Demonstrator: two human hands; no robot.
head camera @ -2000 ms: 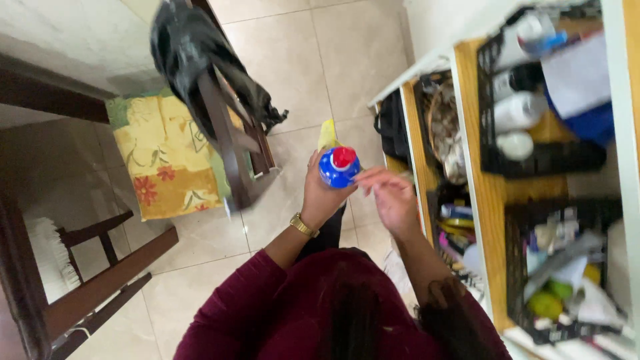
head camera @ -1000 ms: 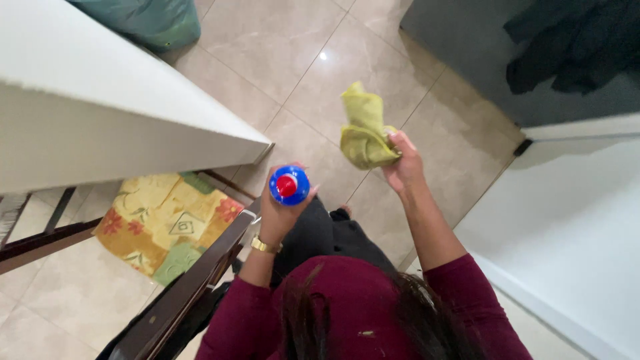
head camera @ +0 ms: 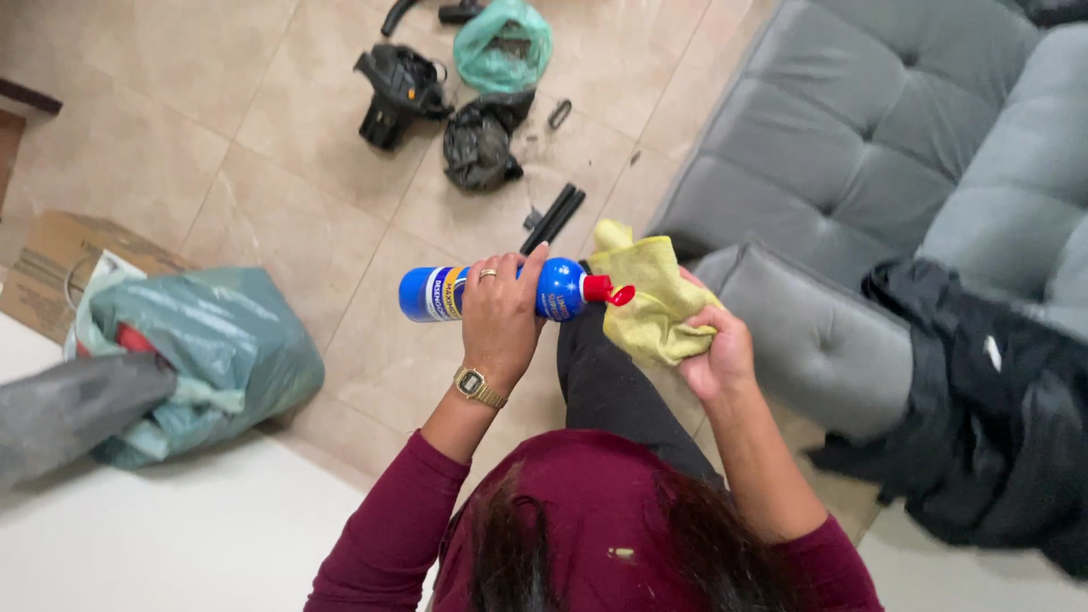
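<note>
My left hand (head camera: 501, 319), with a ring and a gold-toned digital watch (head camera: 478, 387) at its wrist, is wrapped around a blue plastic cleaner bottle (head camera: 557, 289). The bottle lies on its side in the air, and its red flip-top cap (head camera: 598, 288) is open and points right. Just beyond the cap is a yellow cleaning cloth (head camera: 650, 297), crumpled and hanging from my right hand (head camera: 718, 348), whose fingers pinch its lower right part. Whether the cap touches the cloth, I cannot tell. No liquid can be made out.
On the tiled floor ahead lie a black appliance part (head camera: 398, 93), a green plastic bag (head camera: 503, 47), a black bag (head camera: 483, 140) and black tubes (head camera: 554, 219). A grey tufted sofa (head camera: 816, 144) with dark clothing (head camera: 977, 408) is at right. A filled bag (head camera: 212, 340) and a cardboard box (head camera: 85, 263) stand at left.
The bottle has gone from upright to lying sideways, with its cap flipped open. My hands have come closer together, bringing the cloth beside the cap. The view has moved to the sofa area.
</note>
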